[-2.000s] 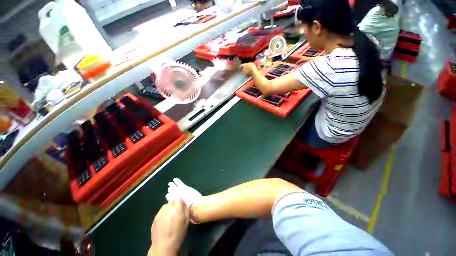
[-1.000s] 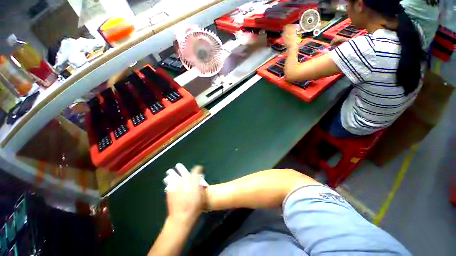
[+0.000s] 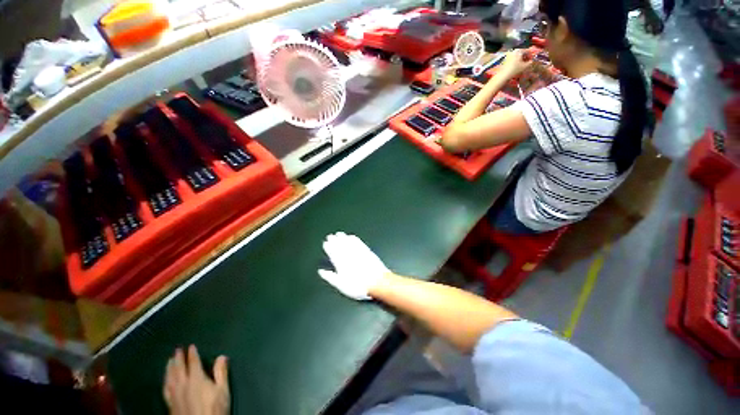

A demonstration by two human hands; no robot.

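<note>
My right hand (image 3: 354, 266), in a white glove, is over the dark green bench surface (image 3: 280, 304) with its fingers spread and nothing in it. My left hand (image 3: 196, 384), bare and cut off by the bottom edge, is at the lower left over the same surface. Its fingers are apart and it holds nothing. A thick stack of red trays (image 3: 182, 219) stands at the left, with open black phones (image 3: 165, 200) in its top tray, light keys towards me.
A pink fan (image 3: 303, 83) stands behind the bench. A co-worker (image 3: 568, 138) sits at the right on a red stool (image 3: 507, 255), arms over a red tray (image 3: 472, 168) of phones. A shelf (image 3: 207, 50) runs along the back. More red trays (image 3: 695, 296) stand at far right.
My hands were together at the right hand's glove and are now apart. The gloved hand has moved right and forward, the bare hand left and down. The co-worker's hands have risen from the tray.
</note>
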